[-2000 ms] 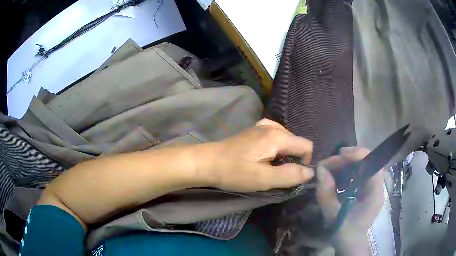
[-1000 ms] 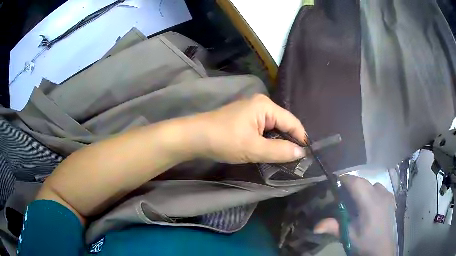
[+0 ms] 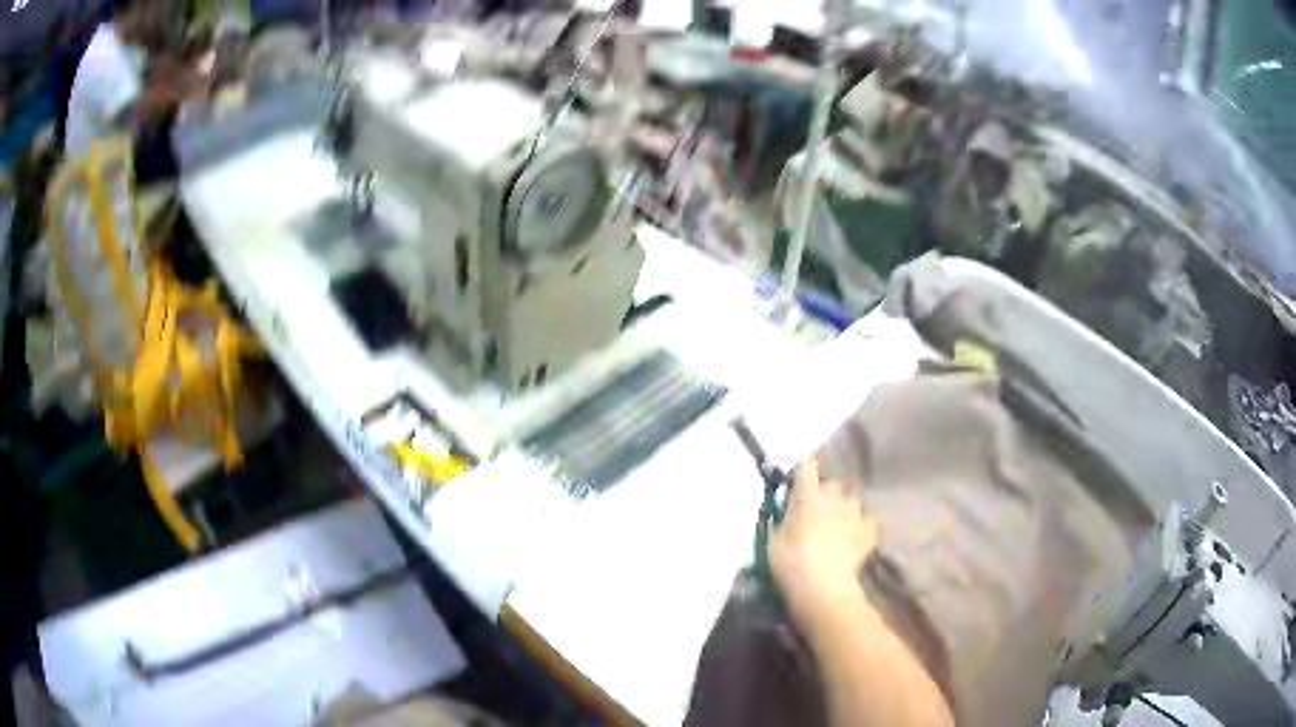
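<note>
My right hand (image 3: pixel 822 533) reaches over the white table (image 3: pixel 611 575) and is closed on the scissors (image 3: pixel 769 490). Their dark blades point up and left, and the green handle shows beside my fingers. The picture is somewhat blurred. A grey-brown cloth panel (image 3: pixel 981 483) lies on the table right of my hand and under my forearm, with a small yellow-green patch (image 3: pixel 975 355) near its top. My left hand is out of the picture. A bit of grey-brown cloth (image 3: pixel 412 712) shows at the bottom edge.
A cream sewing machine (image 3: pixel 526 270) with a handwheel stands further back, beside dark strips (image 3: pixel 625 419). Near machine parts (image 3: pixel 1194 597) are at the right. A yellow item (image 3: pixel 429 462) lies in a table recess. A white side board (image 3: pixel 256 625) holds a dark cord. A person (image 3: pixel 107 78) is far left.
The view has swung up to the table and machines. My left hand has left the picture. My right hand with the scissors is now over the table, away from the cloth edge it was at.
</note>
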